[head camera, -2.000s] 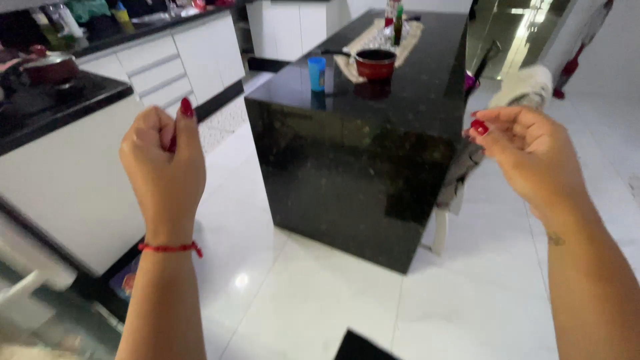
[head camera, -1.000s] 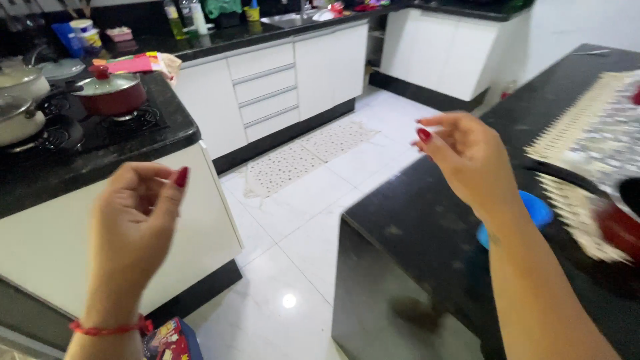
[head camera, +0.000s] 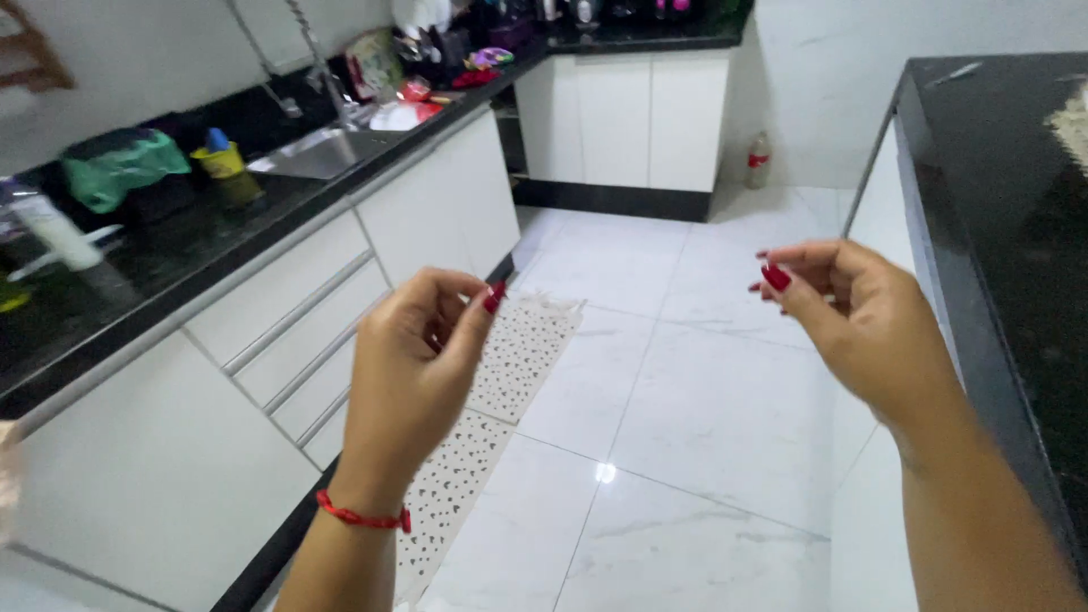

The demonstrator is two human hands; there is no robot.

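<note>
My left hand (head camera: 416, 365), with a red cord bracelet (head camera: 361, 517) at its wrist, is raised in front of the drawers and the patterned floor mat (head camera: 531, 348). Its fingers curl toward the thumb, and nothing shows between them. On the right, my right hand (head camera: 850, 314) is held up over the tiled floor beside the dark stone island counter (head camera: 1003, 195). Its fingers are bent with a small gap to the thumb, and it holds nothing visible. Neither hand touches anything.
Along the left runs a dark counter (head camera: 280, 221) with a steel sink (head camera: 314, 155), a yellow container (head camera: 219, 161) and a green cloth or bag (head camera: 123, 170). White cabinets (head camera: 629, 119) stand at the back. A bottle with a red label (head camera: 757, 161) is on the floor by the wall.
The view has swung from the island and stove toward the sink side. Both hands stay raised and apart; the pot and the blue cup seen earlier are out of view.
</note>
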